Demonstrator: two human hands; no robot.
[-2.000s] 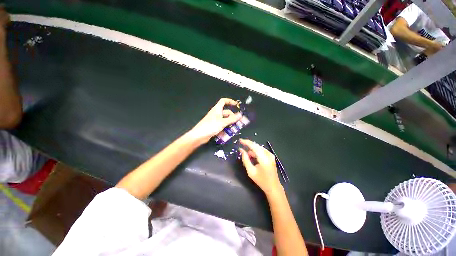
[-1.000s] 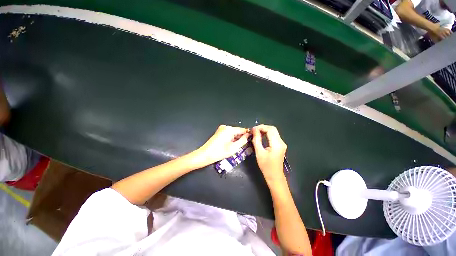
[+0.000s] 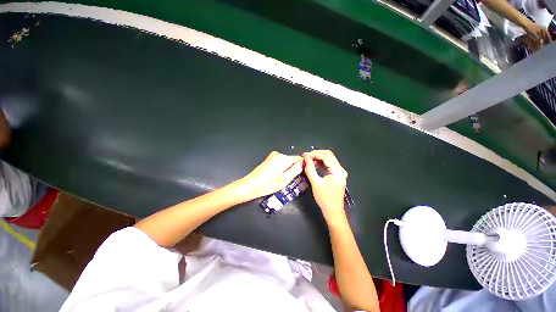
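Note:
A narrow blue-purple circuit board [image 3: 283, 198] with silver and white patches lies slanted under and between my hands. My left hand [image 3: 275, 173] holds it near its far end. My right hand [image 3: 328, 177] is at that same end, its thumb and fingertips pinched together and touching my left fingertips. The far end of the board and whatever is between the fingertips are hidden. The thin dark tweezers [image 3: 349, 197] lie on the bench just right of my right hand, partly hidden by it. Tiny white specks [image 3: 312, 148] lie just beyond my fingers.
A white desk fan [image 3: 424, 236] with a cable stands at right. Beyond the white edge strip [image 3: 277, 69], boards [image 3: 365, 67] lie on the green belt. A grey post [image 3: 488, 83] rises at right. Tan specks [image 3: 19, 37] lie far left. A co-worker's arm [image 3: 515, 15] shows top right. An open cardboard box [image 3: 79, 234] is below left.
From two seconds ago, my hands have come together at the board's far end. Over the last second they have barely moved. The boards on the belt have shifted left in view.

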